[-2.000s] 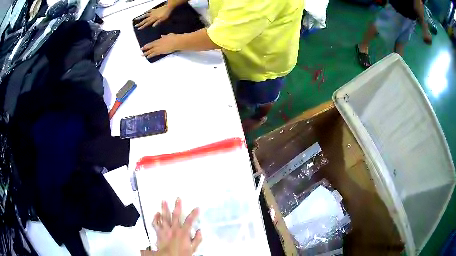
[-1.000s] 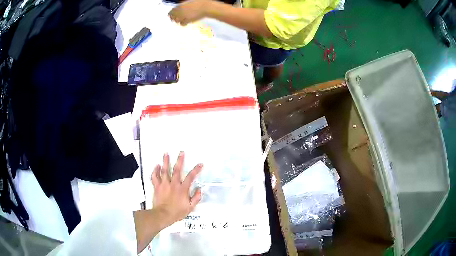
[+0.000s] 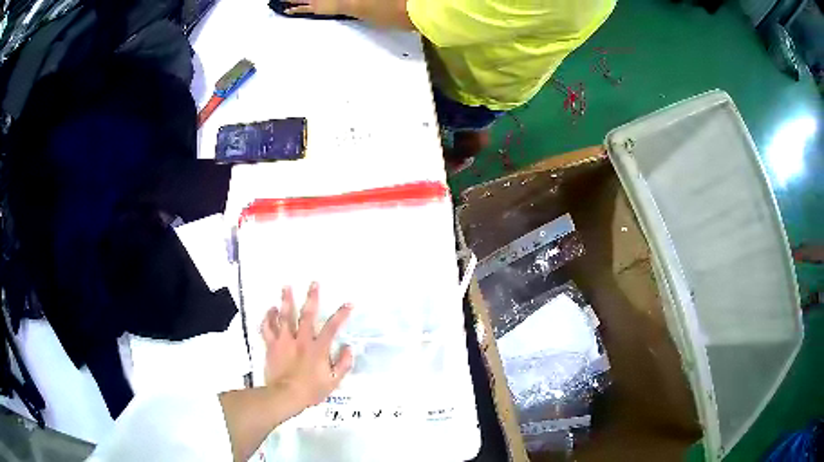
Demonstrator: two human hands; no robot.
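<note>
My left hand (image 3: 305, 352) lies palm down with fingers spread on a flat stack of clear poly bags (image 3: 397, 262), which has a red strip along its far edge. The hand grips nothing. My right hand is not in view. A smartphone (image 3: 261, 141) lies beyond the stack on the white table (image 3: 361, 108). A red-and-blue tool (image 3: 228, 90) with a grey head lies past the phone.
Dark garments (image 3: 99, 198) are heaped along the left. A person in a yellow shirt (image 3: 506, 45) is at the table's far right side. Right of the table are an open brown carton (image 3: 646, 334) with clear bags inside and a large white tub (image 3: 723, 253).
My left forearm and white sleeve have come into view, with the hand still flat on the bags. The person's black cloth has moved to the top edge of the picture. The view has shifted.
</note>
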